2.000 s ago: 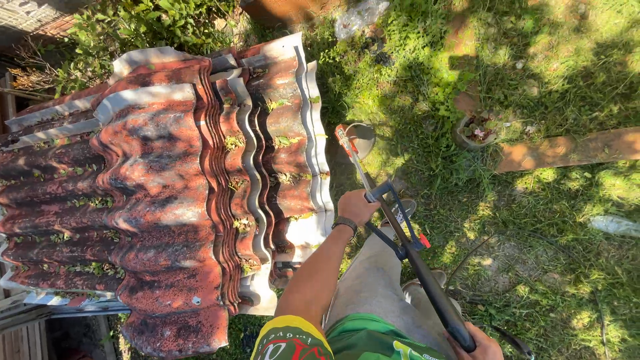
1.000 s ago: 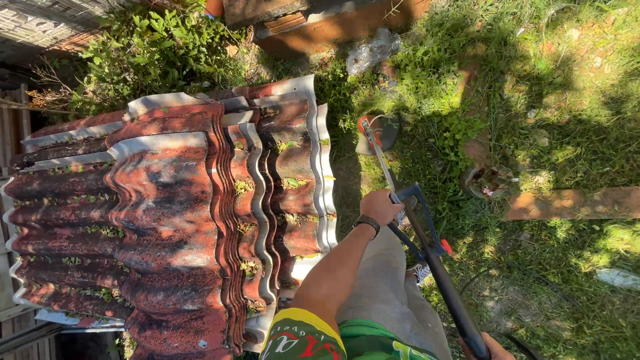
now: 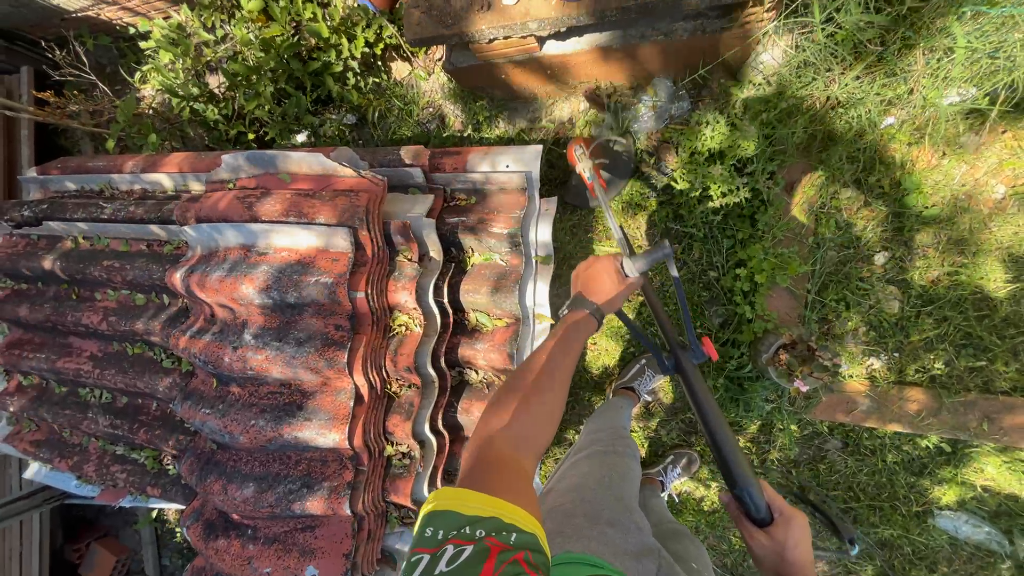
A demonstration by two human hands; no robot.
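Note:
A string trimmer (image 3: 660, 320) with a long shaft and an orange part at its head (image 3: 586, 164) crosses the view from the upper middle to the lower right. My left hand (image 3: 606, 282) is closed on the trimmer's handle, with a dark watch on that wrist. Lower right, my right hand (image 3: 772, 528) grips the thick black rear end of the shaft. A dark guard (image 3: 612, 164) surrounds the trimmer's head, just above the grass beside the stacked sheets.
Stacked corrugated roofing sheets (image 3: 272, 336) fill the left. A bush (image 3: 248, 72) and a brick ledge (image 3: 592, 48) lie at the top. Right are a potted plant (image 3: 800, 360), a flat strip (image 3: 920, 412), plastic litter (image 3: 970, 530) and grass. My shoes (image 3: 670, 468) stand below the shaft.
The view has shifted, so more of the brick ledge shows at the top. The trimmer head has moved up along the sheets' right edge; both hands have kept their hold.

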